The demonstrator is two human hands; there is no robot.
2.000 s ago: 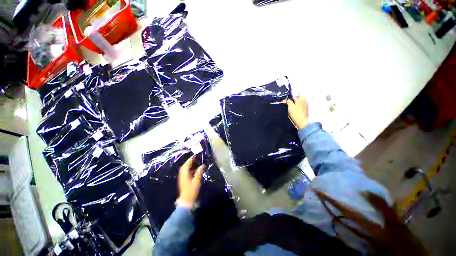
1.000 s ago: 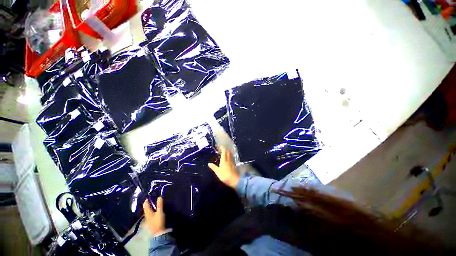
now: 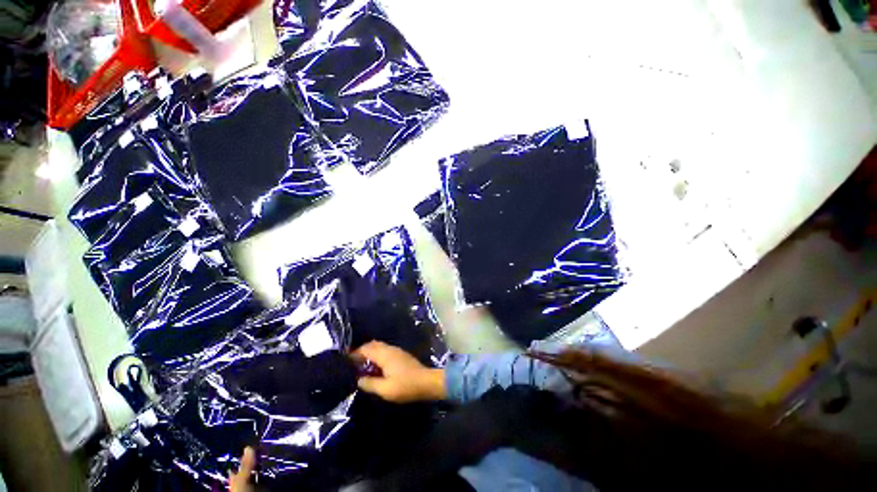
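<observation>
A bagged garment, dark and shiny with a white label at its upper edge, lies tilted across the front left, over other bagged pieces. My right hand grips its right edge. My left hand is at its lower edge, mostly cut off by the picture's bottom; its grip cannot be made out. Another bagged garment lies partly beneath it. A separate stack of bagged garments lies to the right.
Overlapping bagged garments cover the table's left side, with more bagged pieces behind. Red baskets stand at the back left. A black strap lies at the left table end. Small marks dot the white table at right.
The labelled bagged garment has moved left from the front middle, off the piece beneath it. Both hands have moved left, the left one down towards the picture's edge. The right hand earlier left the right stack.
</observation>
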